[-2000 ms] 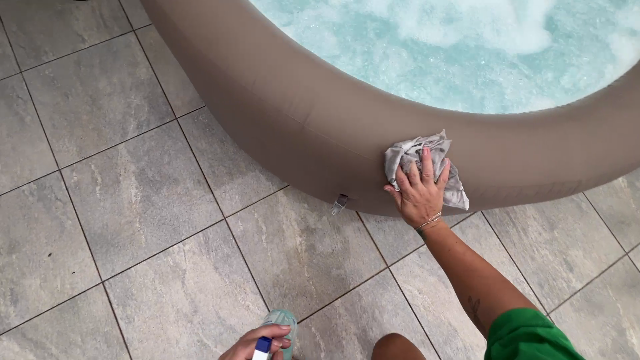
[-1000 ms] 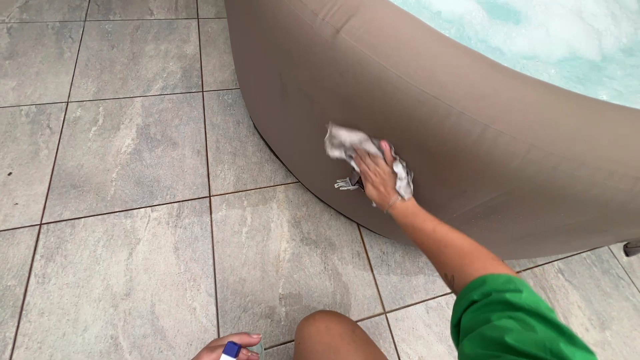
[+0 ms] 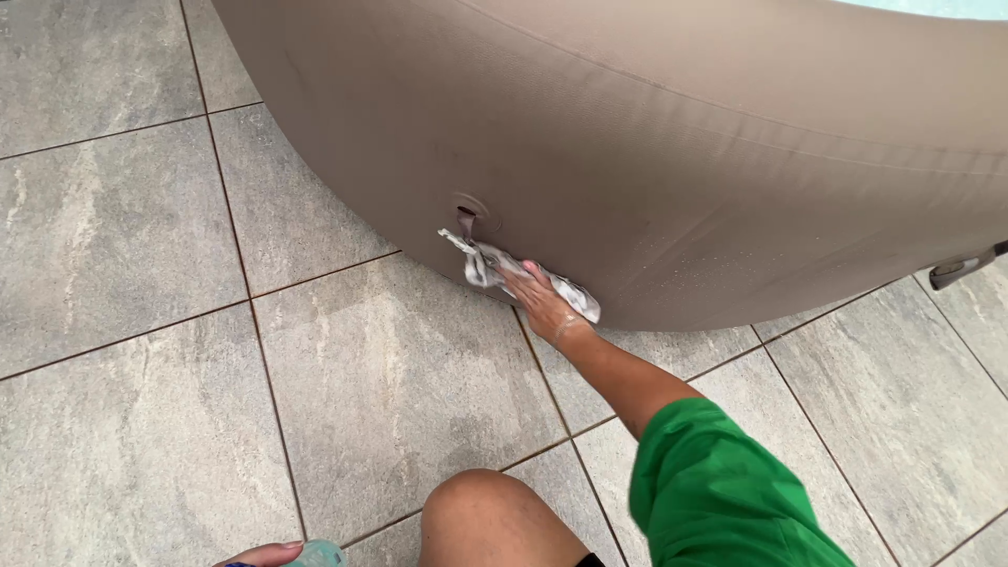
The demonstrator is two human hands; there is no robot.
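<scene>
With its fingers spread, my right hand (image 3: 542, 298) presses a crumpled grey and white cloth (image 3: 492, 266) against the lower side of a taupe inflatable hot tub (image 3: 583, 181). Just above the cloth's left end is a small round fitting (image 3: 466, 211) with a short strap hanging from it. My left hand (image 3: 272, 554) is at the bottom edge, mostly out of view, on a pale teal translucent bottle (image 3: 319, 554); only part of it shows.
Grey stone-look floor tiles (image 3: 394, 378) lie around the tub's base. My bent knee (image 3: 488, 512) is at the bottom middle. A strap with a plastic buckle (image 3: 957, 269) hangs from the tub at the right. Water (image 3: 945, 6) shows at the top right.
My right hand has gone with the cloth from the tub's upper rim down to the lower part of its side. The view has tilted toward the tub's side.
</scene>
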